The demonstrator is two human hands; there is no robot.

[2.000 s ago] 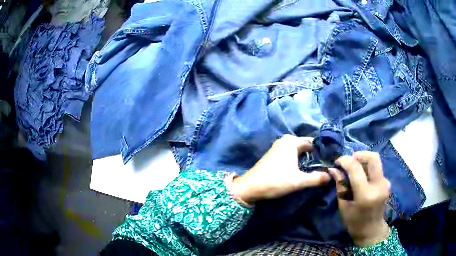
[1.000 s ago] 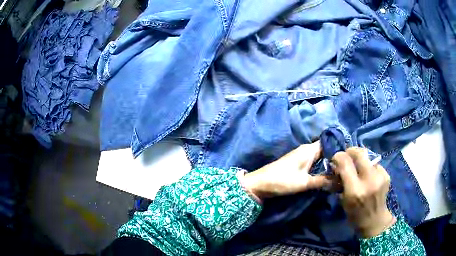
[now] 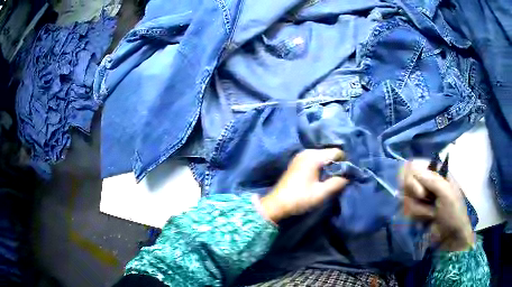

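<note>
Blue denim garments with pale stitching lie heaped in front of me. My left hand pinches a denim sleeve cuff at the lower middle. My right hand, blurred, is to the right of the cuff and closed around dark thread snips, whose two points stick out above the fingers. A thin pale strand runs from the cuff towards my right fingers; blur hides whether they pinch it.
The white table top shows at the left and at the right. A heap of ruffled blue denim pieces is at the far left. The grey floor has a yellow mark. More dark denim hangs at the right edge.
My right hand has moved right, away from the cuff and my left hand. The snips' points and the pale strand now show. My left hand still holds the cuff.
</note>
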